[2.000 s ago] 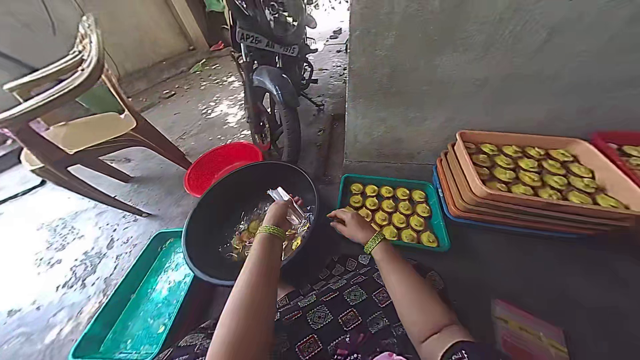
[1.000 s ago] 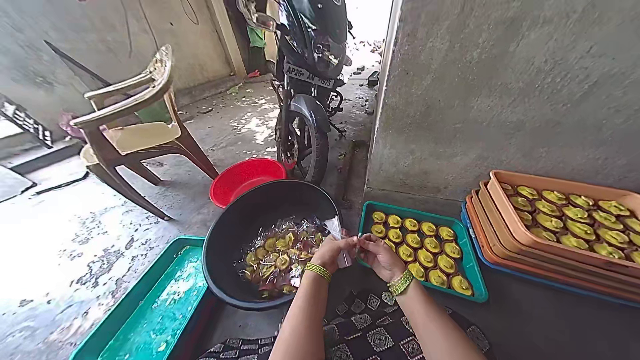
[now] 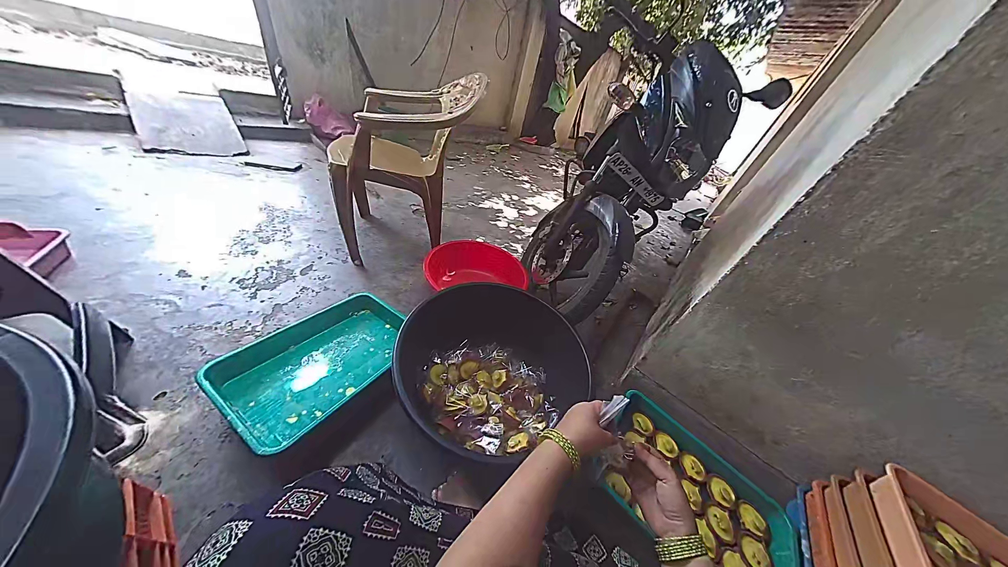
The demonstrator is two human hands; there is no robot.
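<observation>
My left hand (image 3: 584,431) holds a small bundle of clear plastic wrappers (image 3: 613,411) between the black tub and the green tray on the right. Just below it, my right hand (image 3: 660,492) has its fingers close to a clear wrapper; whether a piece is inside is hard to tell. Under and beside my right hand lies the green plastic tray (image 3: 776,504), with rows of round yellow-topped pieces (image 3: 718,521). In the black plastic tub (image 3: 543,319) are many similar yellow pieces in clear wrapping (image 3: 479,402).
A green tray with scraps (image 3: 260,354) lies left of the tub, a red basin (image 3: 472,266) behind it. Beyond stand a plastic chair (image 3: 394,157) and a motorcycle (image 3: 598,228). Stacked orange trays (image 3: 854,520) are at lower right, a dark container (image 3: 55,441) at left.
My left hand has gone from inside the tub to beside the other hand, over the edge of the filled tray. The view has swung to the left.
</observation>
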